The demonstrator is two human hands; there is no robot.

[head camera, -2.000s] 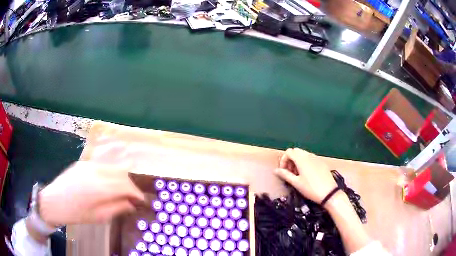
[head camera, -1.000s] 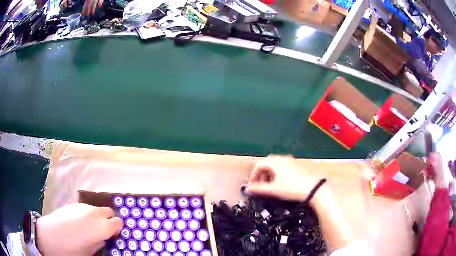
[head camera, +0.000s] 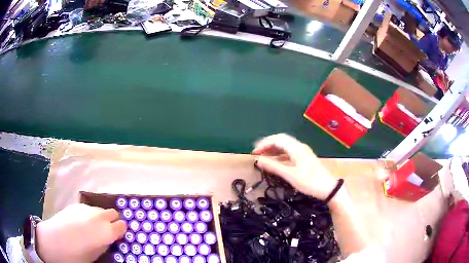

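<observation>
My left hand (head camera: 79, 232) is at the left side of the brown battery tray (head camera: 215, 226), its fingertips at the leftmost purple cells (head camera: 161, 226). The cells stand upright in rows; whether a cell is between the fingers cannot be told. My right hand (head camera: 288, 163) is over the upper edge of the tangled black cable heap (head camera: 277, 226). Its thumb and fingertips are at a thin black cable (head camera: 258, 172) that hangs down towards the heap. A looped cable lies beside it on the brown paper.
Open red boxes (head camera: 338, 118) holding white contents stand on the green belt (head camera: 169, 92) at the right. Another red box (head camera: 406, 184) stands on the brown paper (head camera: 133, 167). Circuit boards and black devices lie across the belt. A person is at the far right; a red sleeve is at the lower right.
My left hand has reached the cells at the tray's left side. My right hand has lifted slightly, with a cable now showing below its fingers. The nearest belt box has shifted slightly left in view.
</observation>
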